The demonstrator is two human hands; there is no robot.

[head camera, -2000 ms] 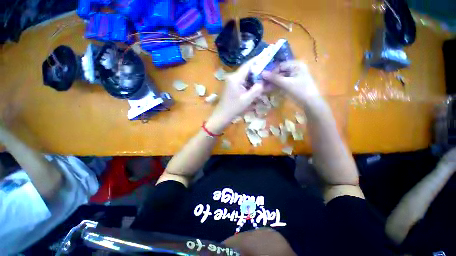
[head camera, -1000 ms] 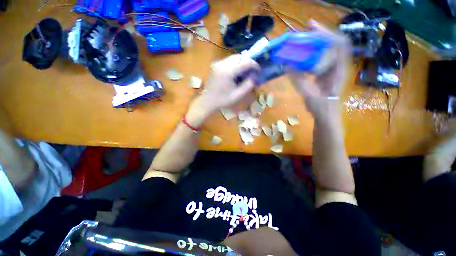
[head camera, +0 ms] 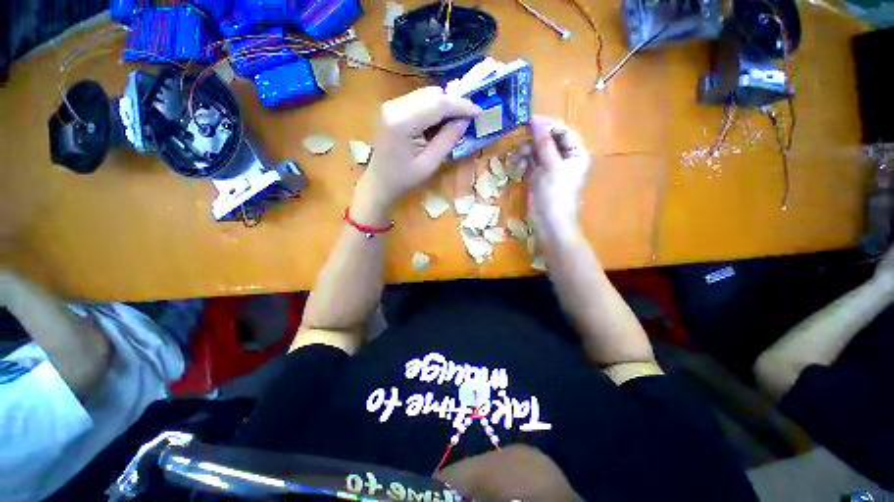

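Note:
My left hand point(head camera: 412, 137) holds a grey open-faced housing point(head camera: 521, 98) with a white edge, tilted, above the bench. A blue part with a tan square pad point(head camera: 488, 121) shows inside it, partly behind my thumb. My right hand point(head camera: 557, 176) is at the housing's lower right edge with its fingers drawn together. Whether it pinches something is too small to tell. A black round shell point(head camera: 444, 37) lies just beyond the housing.
Blue battery packs point(head camera: 286, 80) are heaped at the back left. Black shells point(head camera: 199, 123) with white-edged boxes stand left, and other units point(head camera: 750, 78) stand back right. Pale liner flakes point(head camera: 480, 216) lie before me. Thin leads cross the bench point(head camera: 627, 216). Other people's arms show at both sides.
The blurred blue-purple pack at my right hand no longer shows there. The housing now faces up with the tan pad visible. My right hand has moved left and down, beside the housing.

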